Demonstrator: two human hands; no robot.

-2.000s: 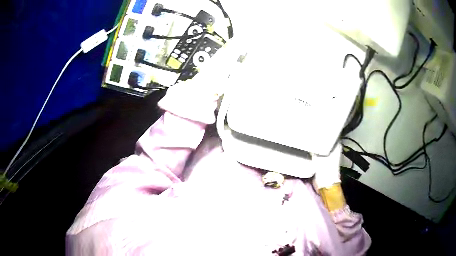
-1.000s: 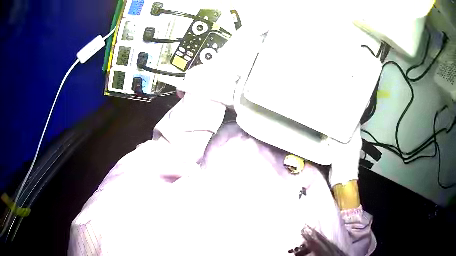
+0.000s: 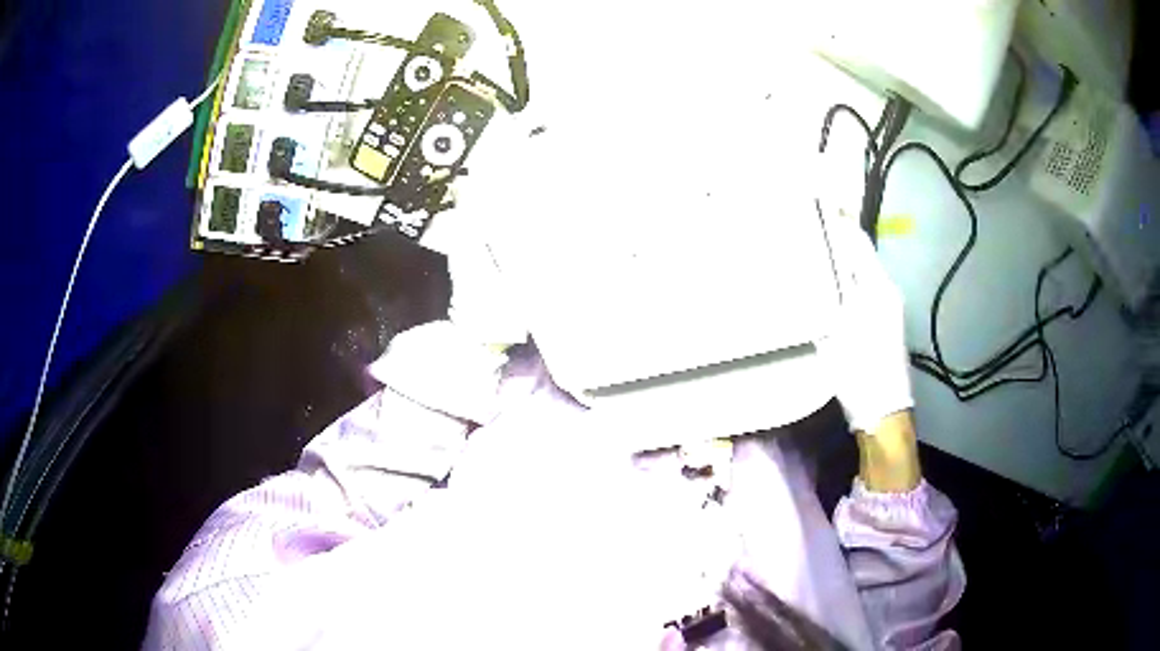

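A white projector (image 3: 674,254) is in front of my chest, strongly overexposed, with a dark seam along its near side. My right hand (image 3: 871,337), in a white glove with the wrist bare, is on the projector's right side and holds it. My left hand (image 3: 477,261), also in a white glove, is at the projector's left side; glare washes out its fingers, but it appears to hold that side. The projector's lens does not show.
Two black remote controls (image 3: 441,144) lie at the upper left beside a socket panel (image 3: 235,149) with black plugs. A white cable with an inline switch (image 3: 162,134) hangs left. Black cords (image 3: 973,242) and other white projectors (image 3: 935,57) are on the bench at the right.
The projector has turned, so its near seam now slopes up to the right, and both hands have moved with it. The whole view has shifted somewhat.
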